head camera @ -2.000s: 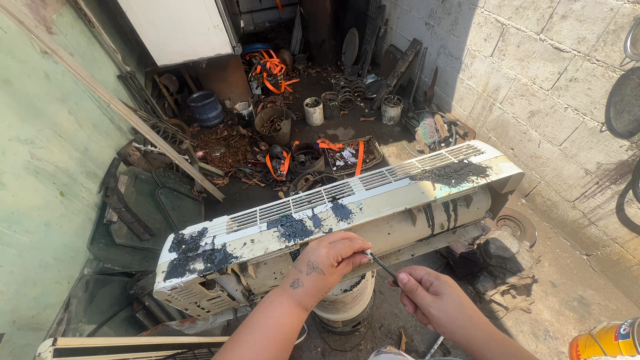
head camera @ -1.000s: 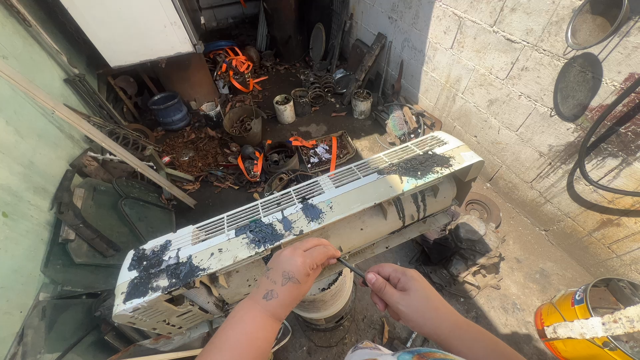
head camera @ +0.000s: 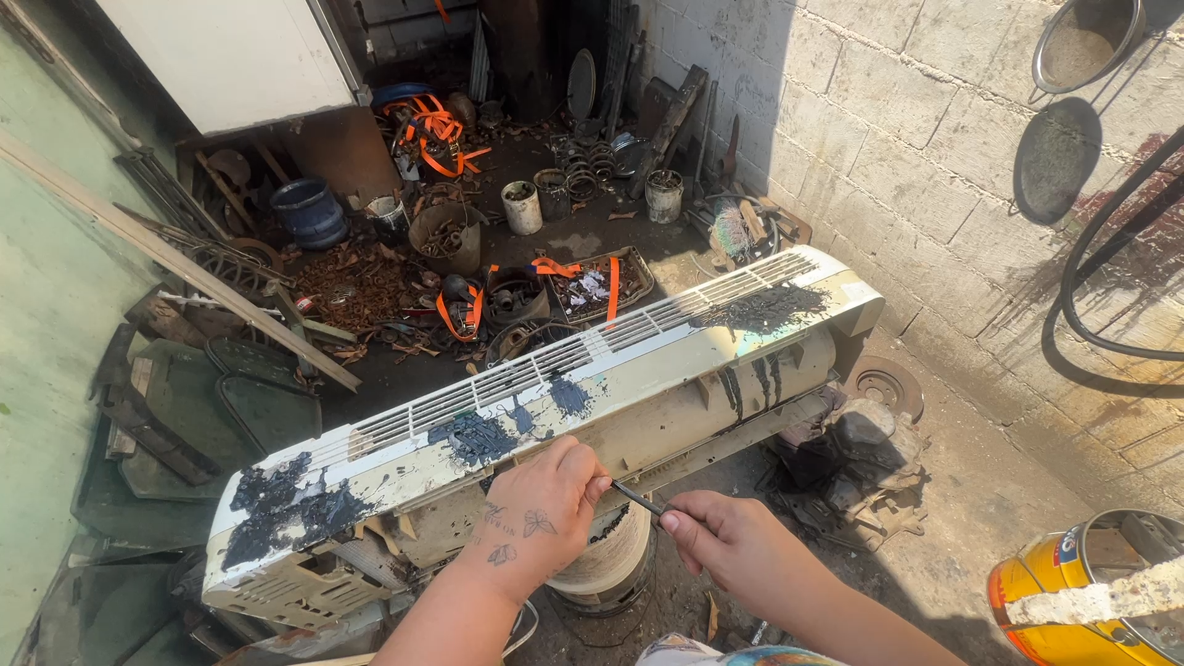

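Between my two hands runs a thin dark rod. The fingertips of my left hand pinch its far end, and my right hand grips its near end. Both hands are in front of the front side of a long white plastic air-conditioner casing with a slatted grille along its top. Black, tar-like patches cover the casing at the left end, the middle and the right. Below my hands stands a pale bucket with dark residue inside its rim, partly hidden by my hands.
A yellow metal can stands at the lower right. A black hose hangs by the block wall. Beyond the casing lie a blue container, small buckets, coil springs and orange straps. A wooden strip leans at left.
Both hands keep hold of the rod, in nearly the same pose. The view has shifted to the right, bringing the yellow can and hose further into sight.
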